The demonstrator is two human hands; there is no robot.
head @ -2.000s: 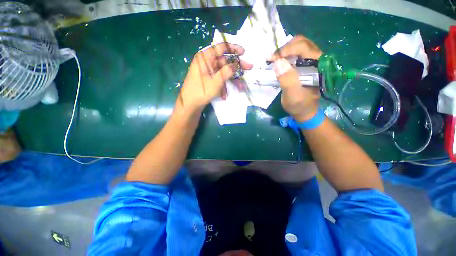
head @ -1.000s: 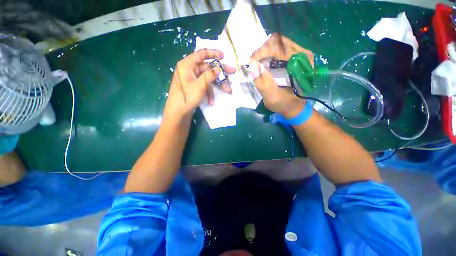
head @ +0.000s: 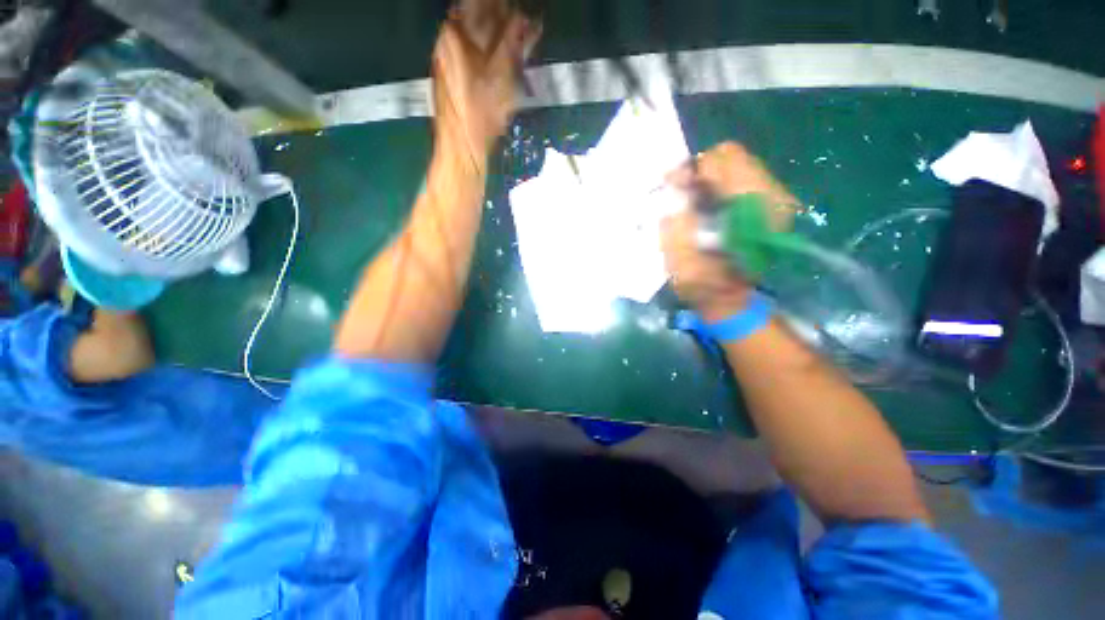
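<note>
My left hand (head: 482, 67) is stretched out past the white strip over the dark far lane, near the top edge. It is blurred, and I cannot tell whether it holds the small workpiece. My right hand (head: 715, 230) is closed around the dispensing syringe, whose barrel is mostly hidden by the fingers. The blurred green adapter (head: 754, 233) sticks out on the hand's right side, with the clear hose (head: 854, 273) running right from it. White wiping tissue (head: 590, 230) lies on the green surface between and below my hands.
A white desk fan (head: 158, 176) stands at left, its white cord (head: 282, 285) hanging to the table edge. A black phone-like device (head: 984, 273) lies at right by crumpled tissue (head: 1006, 164). The white strip (head: 824, 67) crosses behind. Another person's arm (head: 112, 345) is at left.
My left hand has moved from over the tissue, where it pinched the workpiece, forward to the far lane. My right hand has stayed near the tissue with the syringe. The view has shifted.
</note>
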